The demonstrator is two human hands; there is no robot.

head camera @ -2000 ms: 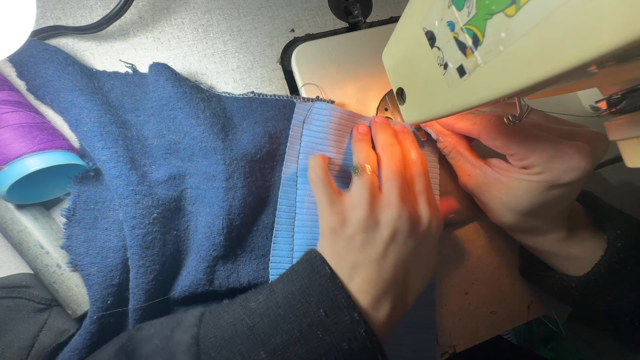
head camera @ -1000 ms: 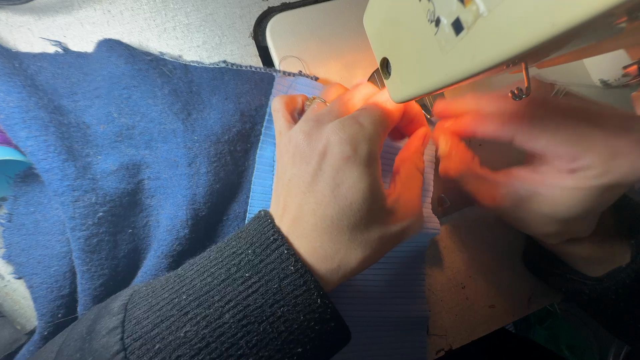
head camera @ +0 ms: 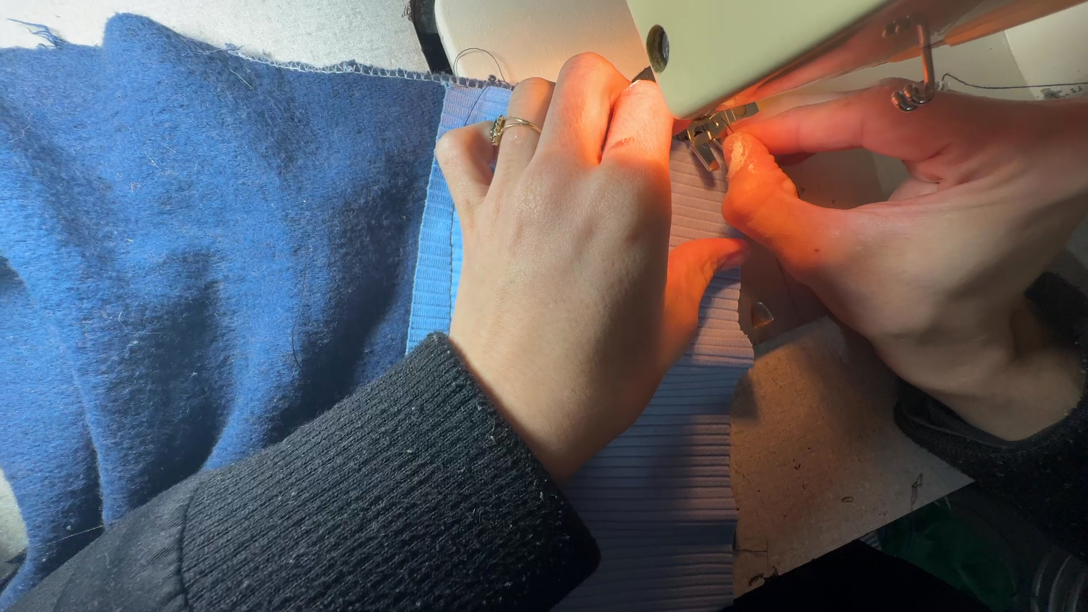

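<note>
My left hand [head camera: 569, 229], with a ring on one finger, lies spread on pale blue ribbed fabric [head camera: 671, 459], its fingertips beside the head of a sewing machine [head camera: 765, 42]. The ribbed fabric joins a blue fleecy cloth [head camera: 212, 238] along a stitched seam on the left. Just right of the metal presser foot [head camera: 707, 140], the thumb and forefinger of my right hand [head camera: 748, 140] are close together near the needle area and the fabric's right edge. Whether they pinch a thread or the fabric is too small to tell.
An overlocked edge [head camera: 357, 70] runs along the top of the blue cloth. A dark thread passes through a wire guide [head camera: 914, 93] on the machine at upper right. A worn board [head camera: 833, 459] lies below my right hand, with dark and green things at the lower right.
My right hand, blurred a second ago, now shows sharply beside the presser foot. My left hand's fingers, bunched near the foot a second ago, are spread flatter on the fabric. The view has moved closer.
</note>
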